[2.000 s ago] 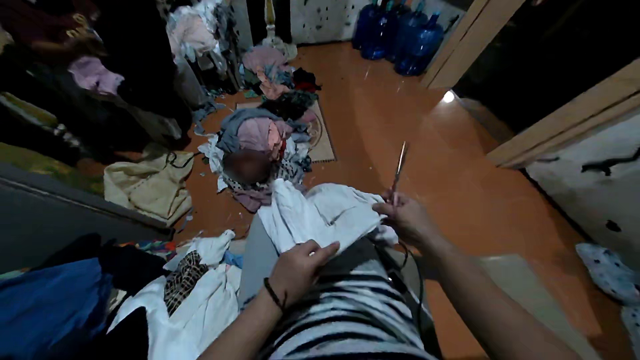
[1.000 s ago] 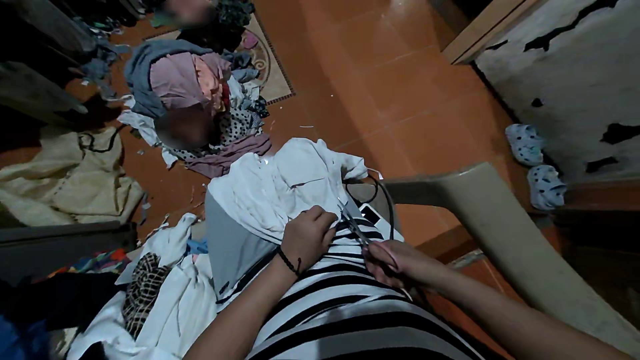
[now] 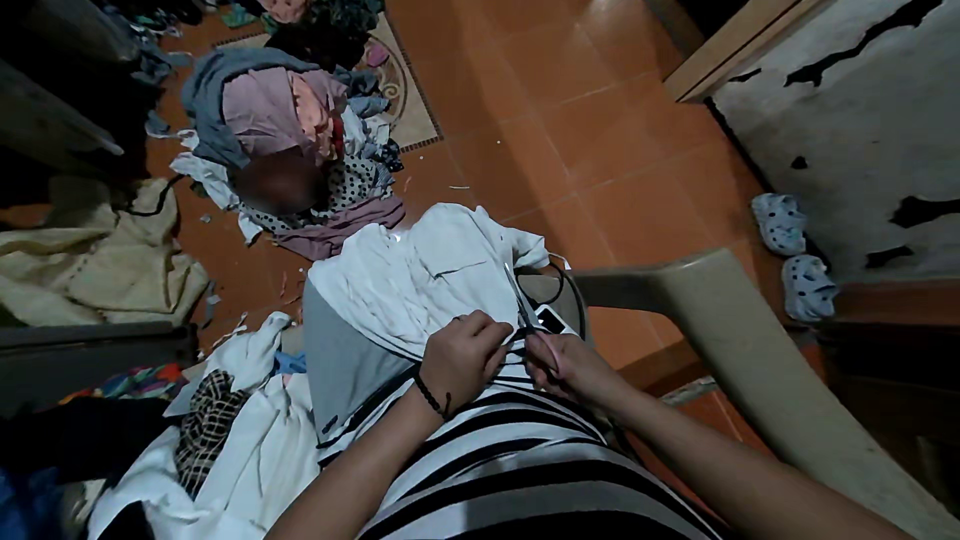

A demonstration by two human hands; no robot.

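A white cloth garment (image 3: 427, 270) lies bunched over my lap. My left hand (image 3: 466, 352), with a dark cord bracelet at its wrist, grips the near edge of this cloth. To its right, my right hand (image 3: 562, 364) is closed round the pink handles of a pair of scissors (image 3: 519, 296). The blades point away from me, along the cloth's right side; how far apart they stand is hard to tell. A phone-like device (image 3: 551, 320) and a black cable lie beside the scissors, partly hidden.
A plastic chair's armrest (image 3: 735, 337) curves at my right. Heaped clothes (image 3: 270, 112) lie on the tiled floor ahead, beige cloth (image 3: 97, 262) at left, white clothes (image 3: 262, 442) near my left arm. Clogs (image 3: 780, 223) stand by the peeling wall (image 3: 862, 135).
Two seconds ago my right hand held the scissors raised at the cloth's right; now they are lower, beside my left hand. The view has turned and tilted down.
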